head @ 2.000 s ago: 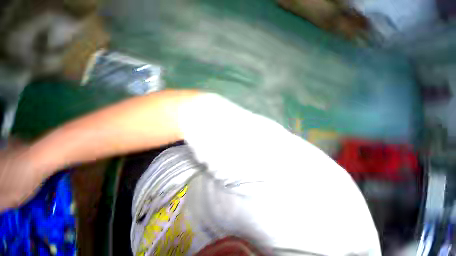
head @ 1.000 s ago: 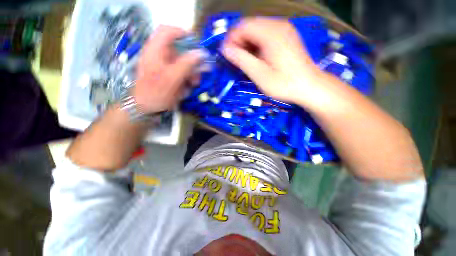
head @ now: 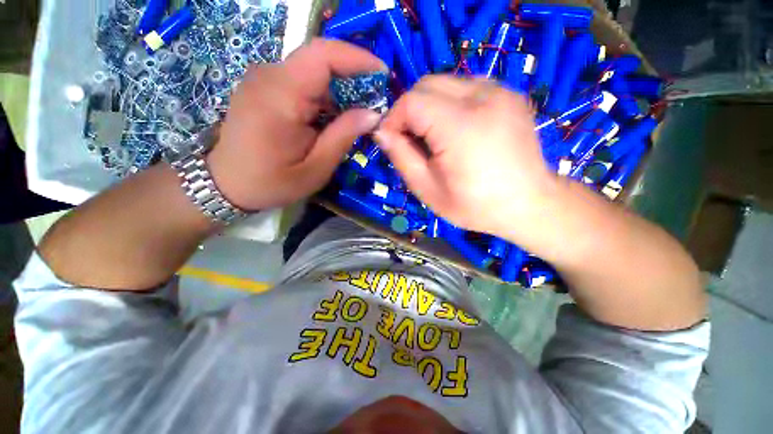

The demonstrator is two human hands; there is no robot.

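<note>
My left hand (head: pixel 284 127), with a metal watch on its wrist, pinches a small blue-green circuit board (head: pixel 359 90) between thumb and fingers above the carton's left edge. A small pale piece shows at the board's right end. My right hand (head: pixel 466 144) has thumb and index finger brought together right beside that end; what lies between them is hidden. Blue battery packs (head: pixel 555 59) with red and black leads and white connectors fill the carton (head: pixel 653 148) under both hands.
A white tub (head: pixel 59 161) at the left holds a tangle of boards, wires and round discs (head: pixel 176 119), with blue packs at its top. Its right rim adjoins the carton. A yellow floor line (head: pixel 225 278) shows below the tub. Grey panels stand at the right.
The view has swung from floor and stool to the tub and carton. Since one second ago the hands have come closer together, and the board is now clearly visible in my left fingers.
</note>
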